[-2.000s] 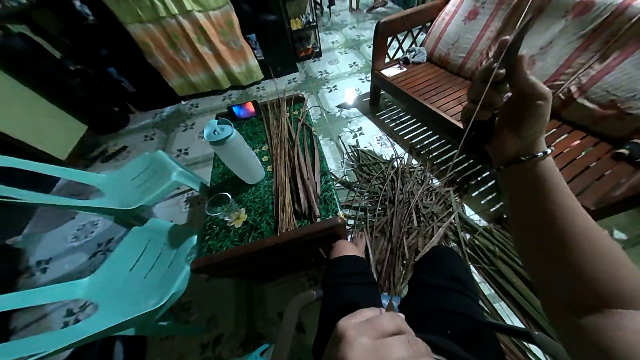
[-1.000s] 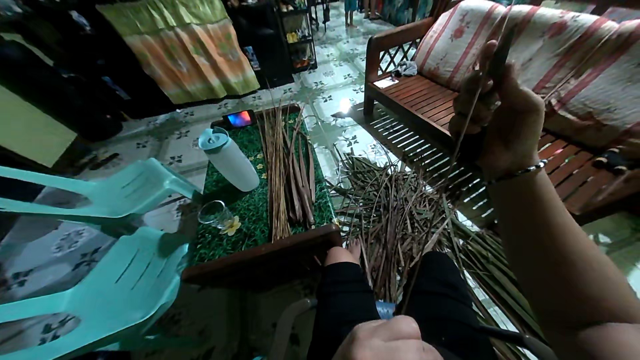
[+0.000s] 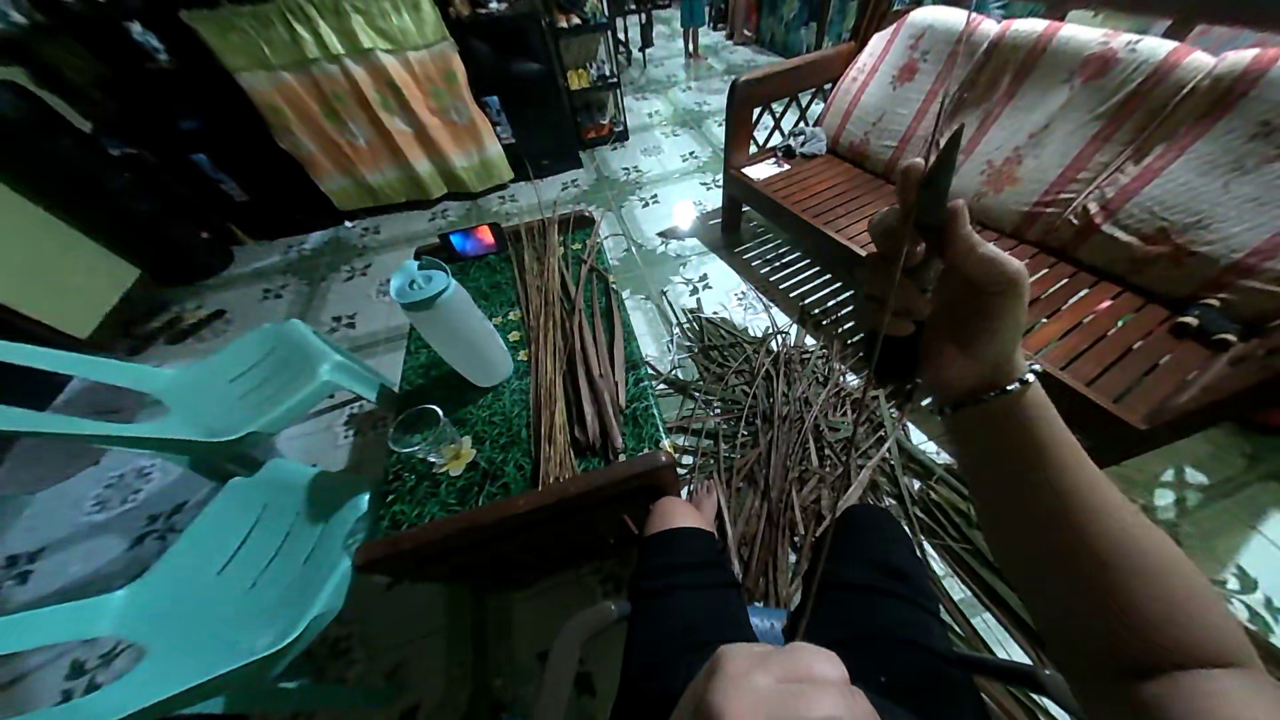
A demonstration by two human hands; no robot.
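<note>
Raised at the right, my right hand (image 3: 955, 290) grips a knife (image 3: 940, 185) with its blade pointing up. A long thin leaf strip (image 3: 880, 330) runs beside the knife and down toward my lap. My left hand (image 3: 775, 685) is closed low between my thighs, at the strip's lower end; its fingertips are hidden. A heap of dry leaf strips (image 3: 780, 430) covers the floor ahead of my knees. On the low table lie a bundle of thin midribs (image 3: 548, 360) and some wider brown leaf strips (image 3: 595, 370).
The table, topped with green artificial grass (image 3: 460, 490), also holds a tumbler bottle (image 3: 455, 325), a drinking glass (image 3: 420, 430) and a phone (image 3: 473, 241). Green plastic chairs (image 3: 250, 550) stand left. A wooden bench (image 3: 820, 205) is at right. A person's legs (image 3: 692, 40) show far back.
My right hand stays raised with the knife. It is slightly lower than two seconds ago, and the view has shifted a little.
</note>
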